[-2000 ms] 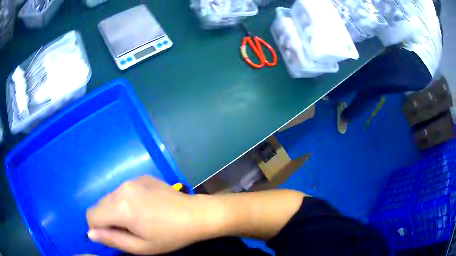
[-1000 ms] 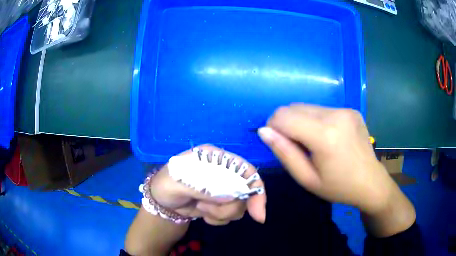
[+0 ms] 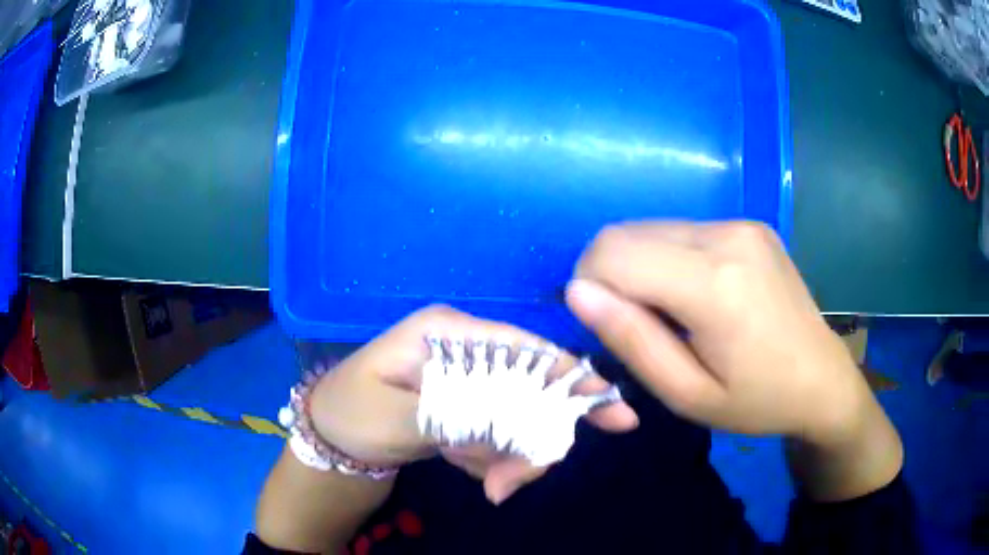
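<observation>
My left hand (image 3: 434, 379), with a beaded bracelet at the wrist, holds a fanned bundle of thin metal rods with white flag labels (image 3: 493, 407). The rod ends stick out in a row along the fingers. My right hand (image 3: 694, 314) is curled up to the right of the bundle, apart from it. A small dark tip shows at its fingertips; the rest of this slim tool is hidden in the hand. The large blue tray (image 3: 531, 98) lies in front of both hands.
A clear tub of white-tagged parts (image 3: 114, 43) stands at the upper left, near a second blue tray (image 3: 16, 163). Orange scissors (image 3: 961, 157) and clear bags (image 3: 954, 38) lie at the right. Part of the scale (image 3: 835, 9) shows at the top.
Since the first frame, the view has swung left and my left hand has appeared with the bundle. Over the last second, the bundle has turned and shifted right, its labels now facing up.
</observation>
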